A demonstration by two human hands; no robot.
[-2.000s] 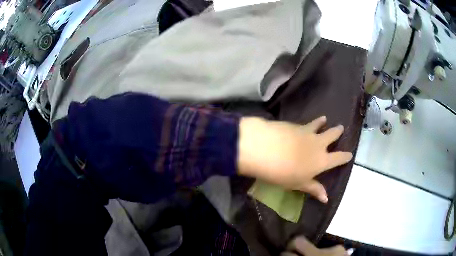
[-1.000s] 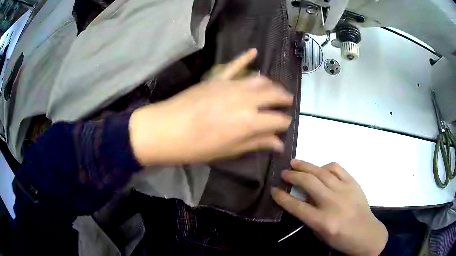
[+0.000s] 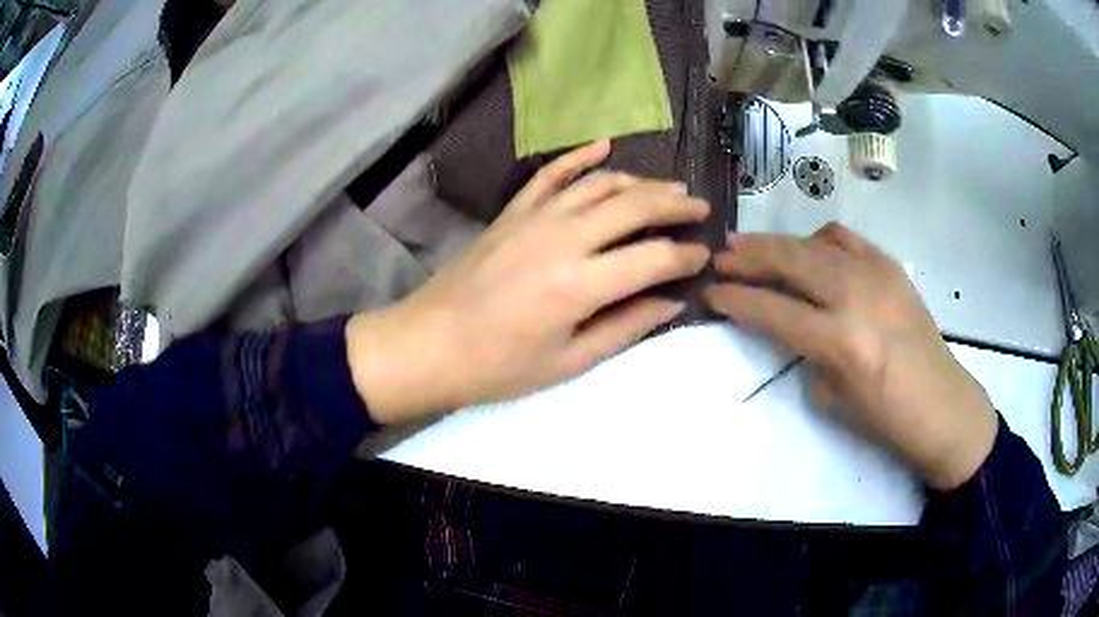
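Observation:
The dark brown panel (image 3: 476, 151) lies along the left side of the needle plate, its stitched edge beside the presser foot. A yellow-green patch (image 3: 591, 72) sits on it. My left hand (image 3: 542, 277) lies spread on the panel's near end, fingertips at the edge. My right hand (image 3: 844, 325) has its fingertips on the panel's near right corner. A thin dark pointed rod (image 3: 773, 378) sticks out below my right hand, which holds it. The paler grey-beige cloth (image 3: 289, 145) is heaped to the left.
The white machine head (image 3: 1000, 60) overhangs at upper right, with a ribbed tension knob (image 3: 873, 156) and the round needle plate (image 3: 763, 147) below. Scissors (image 3: 1071, 374) lie at the far right. The table's curved front edge (image 3: 675, 511) runs before my lap.
The brown panel's near end has moved up and away from the table's front edge. The yellow-green patch is uncovered. My right hand has moved up to the panel's corner.

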